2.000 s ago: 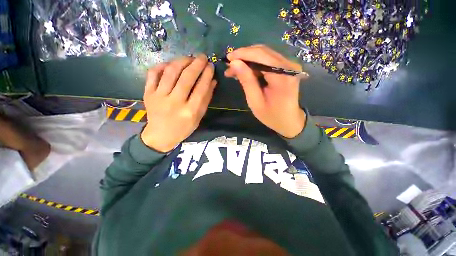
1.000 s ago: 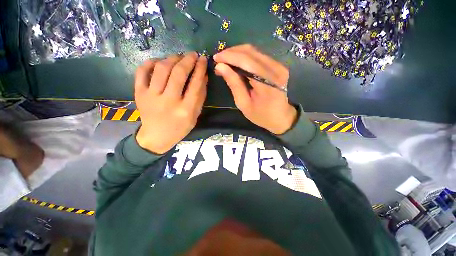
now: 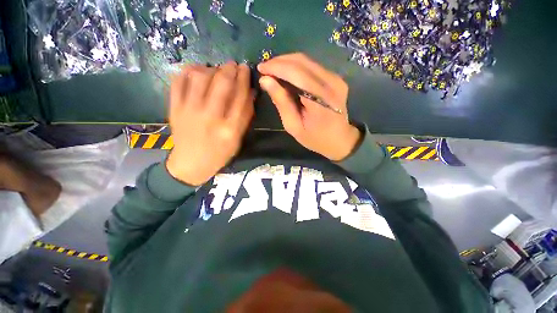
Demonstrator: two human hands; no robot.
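My right hand point(image 3: 314, 104) is closed around slim dark tweezers point(image 3: 314, 99), whose tip points toward my left hand. My left hand point(image 3: 211, 119) lies palm down on the bench, fingers bent and blurred; whether it holds a part cannot be seen. A part with a yellow pad point(image 3: 265, 55) lies just beyond my right fingertips. Another flex part with a yellow pad point(image 3: 270, 30) and a thin tail lies farther out. A wide pile of padded parts point(image 3: 415, 46) lies at the upper right.
A clear plastic bag point(image 3: 82, 40) with silver-dark parts lies at the upper left. A small group of unpadded parts point(image 3: 168, 30) is beside it. The dark green bench point(image 3: 91, 101) ends before my body. Another person's arm point(image 3: 27, 180) shows at the left.
Both hands and the bench things have shifted left in the picture. The tweezers are tilted more steeply than two seconds ago. My left fingers are now more blurred.
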